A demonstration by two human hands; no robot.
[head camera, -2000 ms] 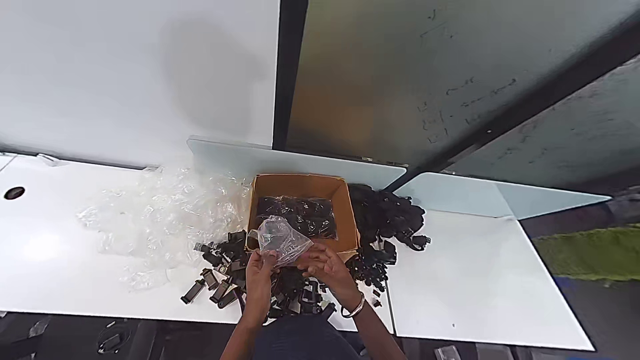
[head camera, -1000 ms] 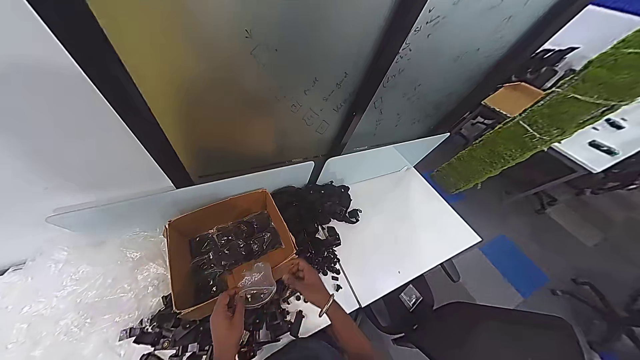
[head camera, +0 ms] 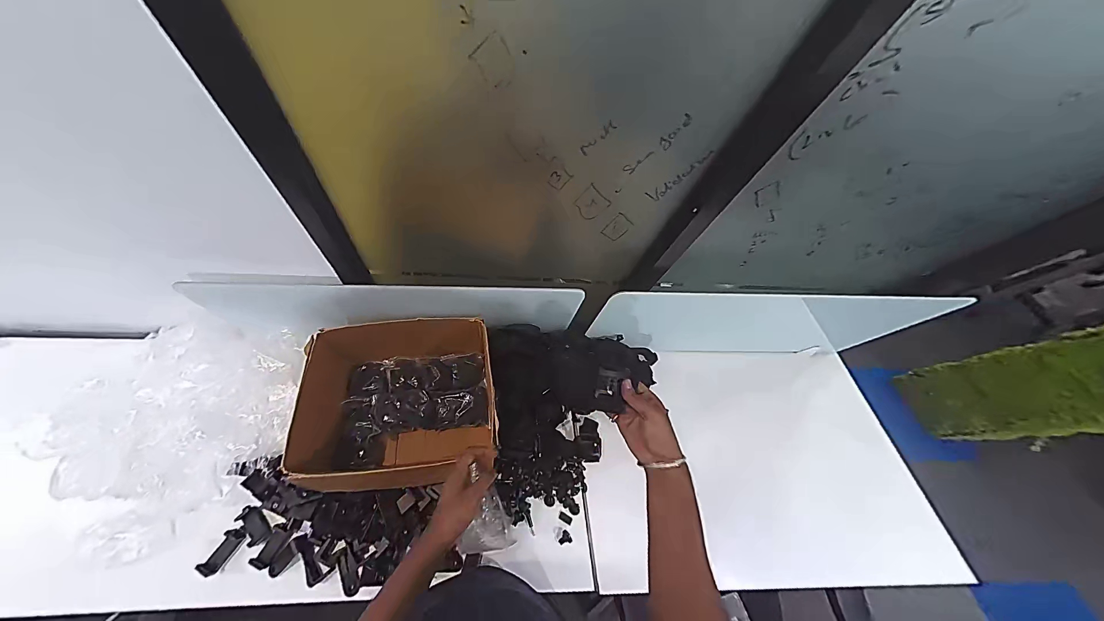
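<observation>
My left hand (head camera: 466, 493) is at the near right corner of a cardboard box (head camera: 336, 345), with a clear plastic bag (head camera: 489, 524) hanging beneath its fingers. Black items in clear bags (head camera: 418, 392) lie in rows inside the box. To the right, my right hand (head camera: 642, 418) has its fingers on a black item (head camera: 611, 379) at the edge of a dark pile (head camera: 530, 371); its exact kind cannot be told. Small black parts (head camera: 543, 474) are scattered between the hands. Black plastic clamp-like pieces (head camera: 285, 539) lie in front of the box.
A large heap of clear plastic bags (head camera: 164, 431) covers the left of the white table (head camera: 759, 483). Low glass partitions (head camera: 716, 319) run along the back edge, before a frosted glass wall (head camera: 535, 129) with handwriting. A green mat-like surface (head camera: 1018, 388) is at the far right.
My right hand has left the clear bag and reached right to the dark pile. My left hand has kept the bag and is now at the box corner. The view has turned.
</observation>
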